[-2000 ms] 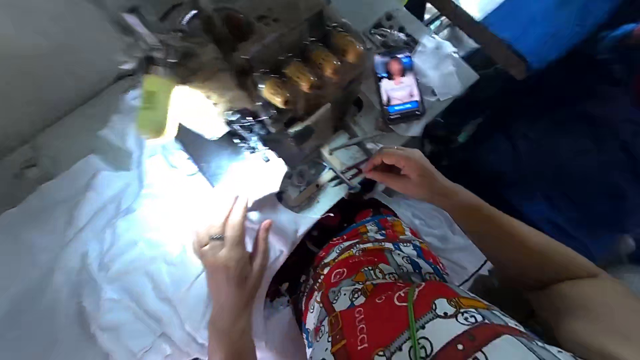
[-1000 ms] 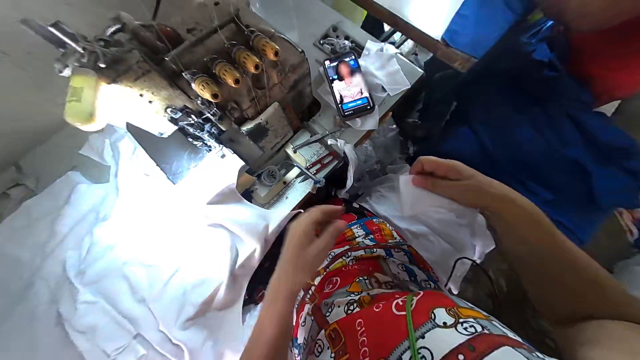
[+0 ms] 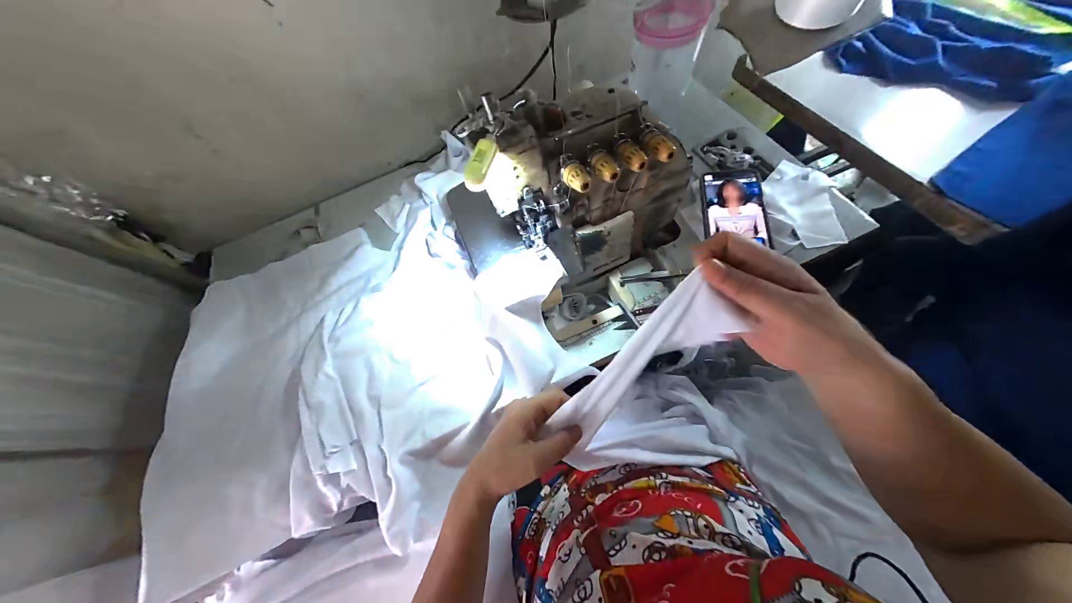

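Observation:
A piece of white fabric [image 3: 641, 352] is stretched on a slant between my hands, above the lap. My left hand [image 3: 523, 444] pinches its lower end, and my right hand [image 3: 766, 301] grips the upper end between thumb and fingers. Beyond them stands an overlock sewing machine [image 3: 603, 159] with several yellow tension dials and a lit lamp at its needle area. More white fabric [image 3: 402, 377] is heaped to the left of the machine, brightly lit and partly washed out by glare.
A smartphone [image 3: 735, 209] lies right of the machine beside a white scrap [image 3: 804, 205]. A clear container with a pink rim [image 3: 672, 25] stands behind. Blue cloth [image 3: 946, 59] lies on another table at the upper right. A wall [image 3: 251, 109] rises behind the machine.
My right hand has lifted white fabric from beside the lap up toward the phone. My left hand, holding nothing visible a second ago, now grips its other end. The view has shifted.

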